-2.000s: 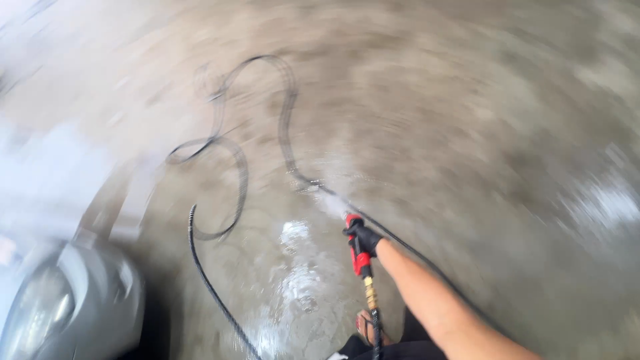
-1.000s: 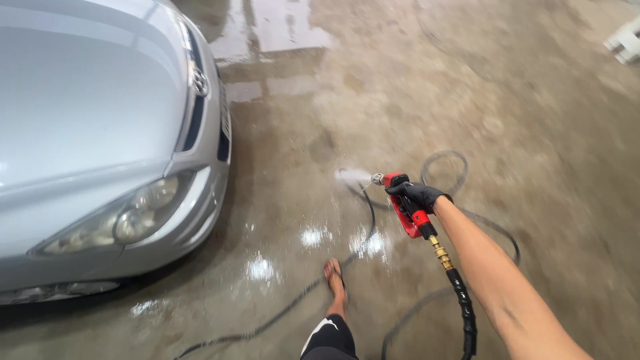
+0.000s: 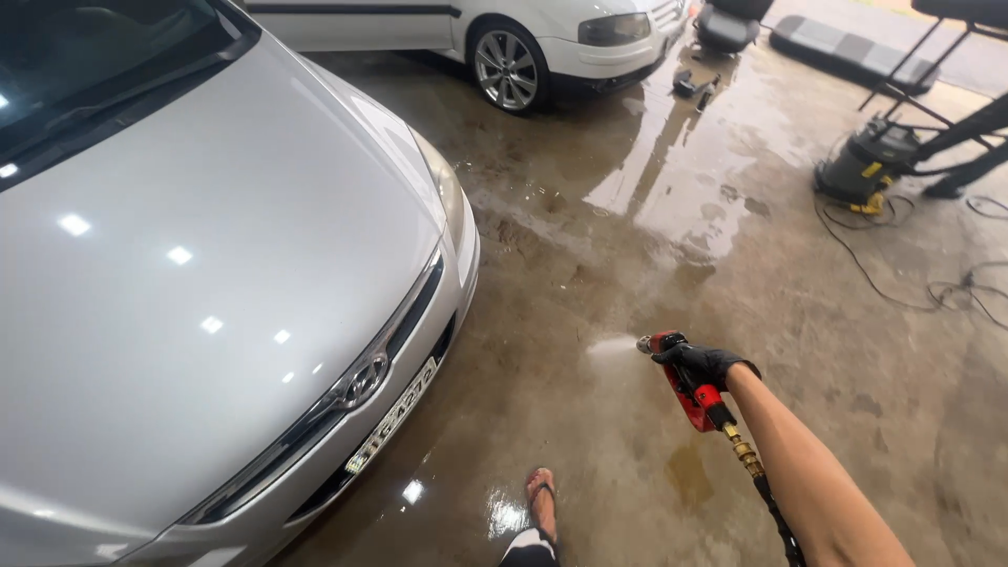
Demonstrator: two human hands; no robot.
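Observation:
My right hand (image 3: 697, 365), in a black glove, is closed around a red and black spray gun (image 3: 694, 400) at the lower right. White spray (image 3: 614, 346) leaves its nozzle towards the left. Brass fittings (image 3: 740, 450) join the gun to a black hose (image 3: 776, 516) that runs down out of view. Left of the gun, a gap away, stands a silver car; its hood (image 3: 236, 236) and front grille (image 3: 315, 425) show. My left hand is out of the frame.
Behind stands a white car (image 3: 575, 47). A wet-floor area (image 3: 669, 213) reflects light. At the right are a vacuum cleaner (image 3: 866, 161) and loose cables (image 3: 937, 295). Seats (image 3: 854, 51) and a bottle (image 3: 707, 93) lie at the back. My sandalled foot (image 3: 542, 500) is below.
The view has swung towards the silver car and the back of the floor. The gun stays in my right hand, spraying in all frames. The hose loops seen on the floor earlier are out of view.

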